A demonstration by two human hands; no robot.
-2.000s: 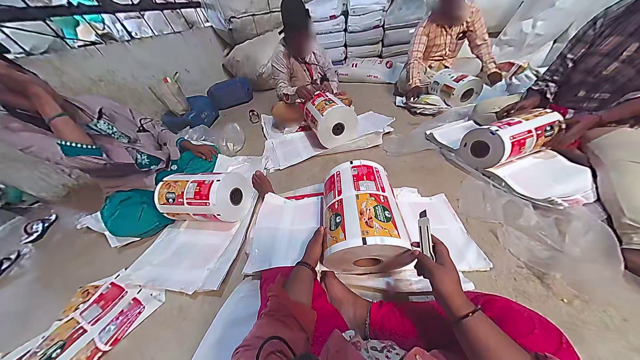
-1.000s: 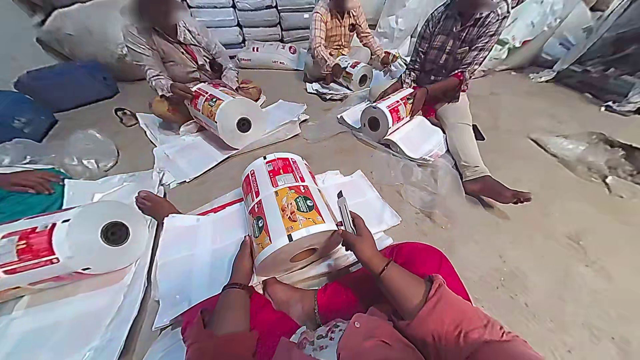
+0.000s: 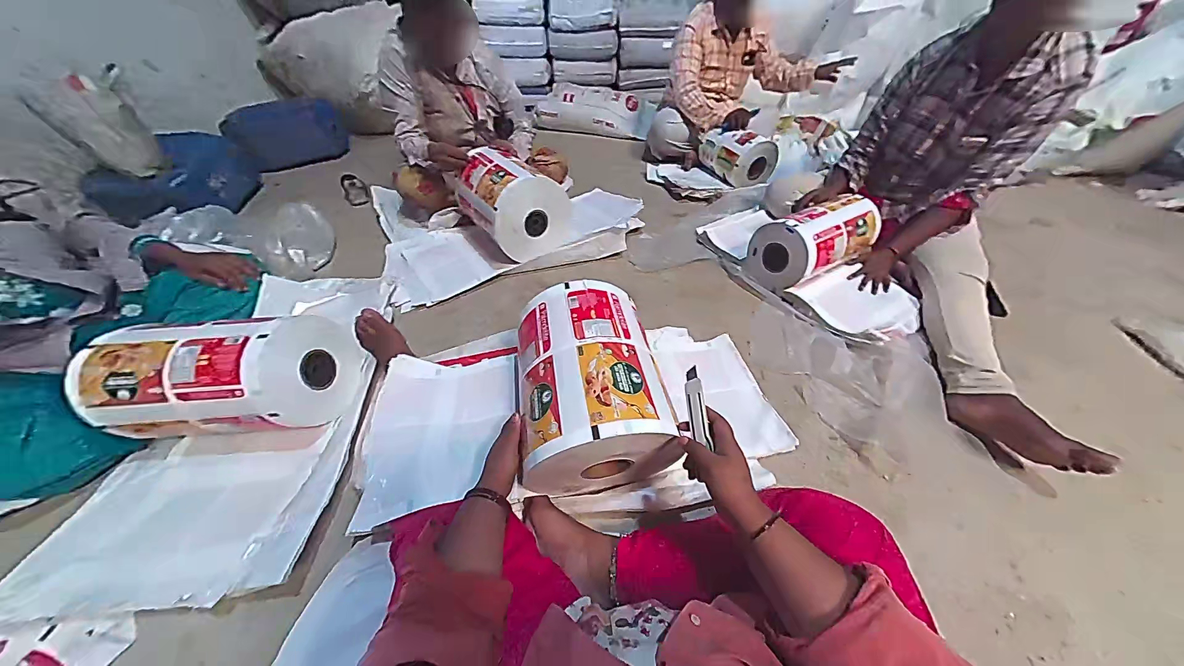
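A big roll of printed packaging film, white with red and yellow panels, stands tilted before my crossed legs, its cardboard core facing me. At its lower left side rests my left hand, seen from the back; whether its fingers grip the roll cannot be told. My right hand is closed around a white snap-off utility knife, blade upward, close to the roll's right edge. Under and beside the roll lie white sheets.
Several people sit around with similar film rolls: one roll at left, another ahead, others at right and behind. A bare foot is near my sheets. Blue jerrycans, clear plastic and stacked bales lie about.
The view has swung right, then partly back left. Both hands stay beside the roll, the knife still in my right hand. The person at far back now has one hand raised outward.
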